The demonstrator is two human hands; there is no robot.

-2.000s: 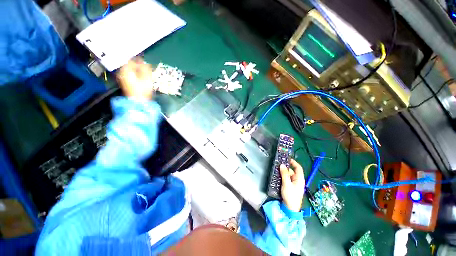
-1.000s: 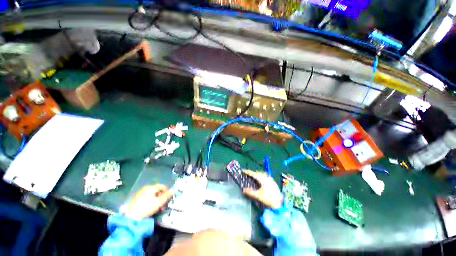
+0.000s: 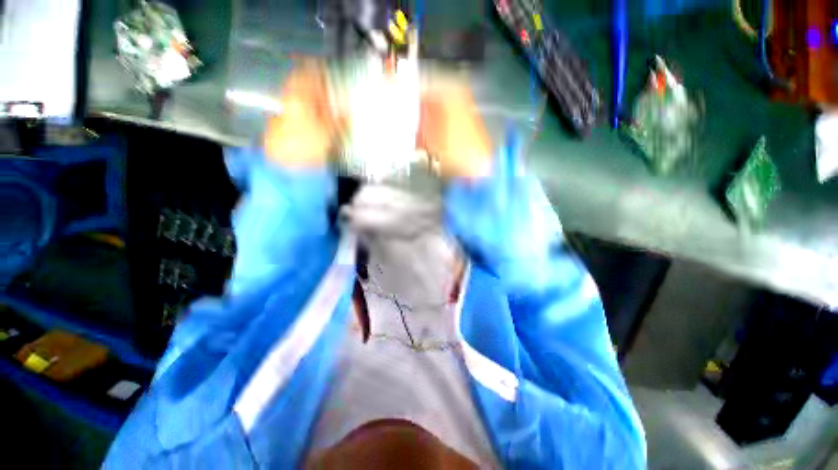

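A white, overexposed circuit board is at the top centre, near the bench's front edge, blurred. My left hand is at its left edge and my right hand at its right edge; both are blurred and their fingers are hard to make out. The board appears held between them. Dark leads with a yellow tip are at its far edge. The black remote control lies on the bench to the right, out of my hand.
A circuit board and white sheet are at the left. A blue pen-like stick, another board, a small green board and an orange box are at the right. A blue crate is below left.
The view has tilted down. My right hand has let go of the remote control and moved to the board's right side. My left hand is now at the board's left edge.
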